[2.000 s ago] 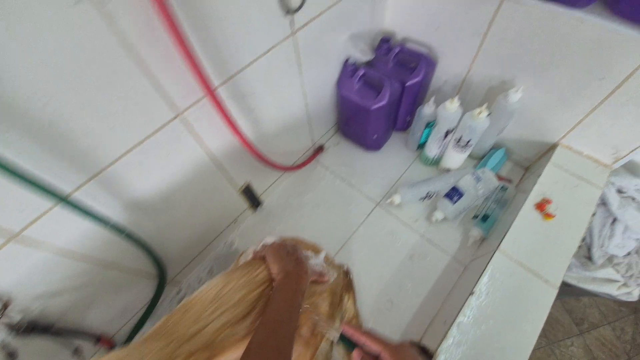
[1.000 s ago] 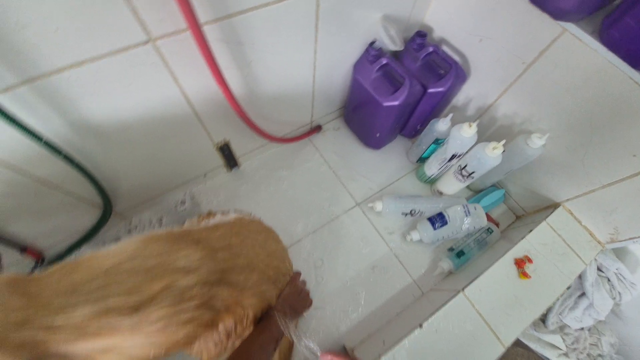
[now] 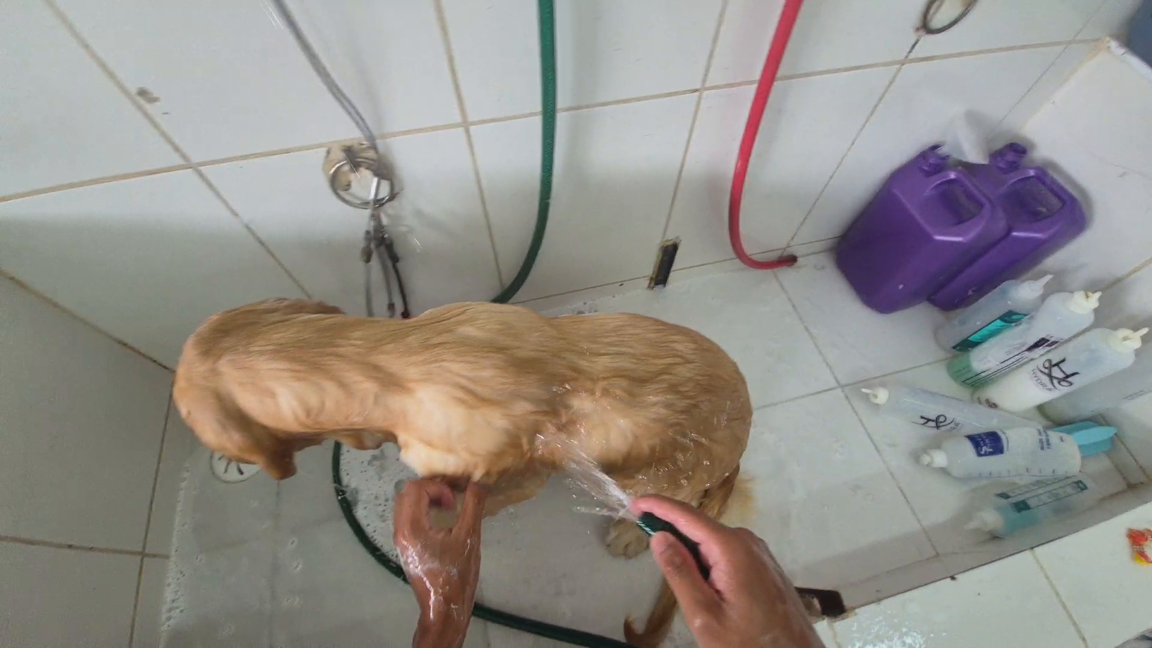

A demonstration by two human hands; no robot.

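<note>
A wet golden-haired dog (image 3: 504, 387) sits on the white tiled floor of a wash basin, its head lowered at the left. My right hand (image 3: 729, 576) grips the end of a green hose (image 3: 670, 531), and water sprays from it onto the dog's side. Against the dog's chest is my left hand (image 3: 438, 549), wet with suds, its fingers curled apart near a front leg; whether it holds the leg cannot be told. More of the green hose (image 3: 544, 135) hangs down the wall behind the dog and loops on the floor below it.
Purple jugs (image 3: 918, 229) and several squeeze bottles (image 3: 1053, 360) stand at the right; other bottles (image 3: 1003, 453) lie beside them. A red hose (image 3: 751, 153) hangs on the wall. Tether cords hang by a metal ring (image 3: 360, 175). A drain (image 3: 234, 468) and a tiled ledge (image 3: 999, 594) border the area.
The view has swung left, so the whole dog shows. My left hand, at the dog's rear a second ago, is now at its chest. The spraying hose end has come into clear view.
</note>
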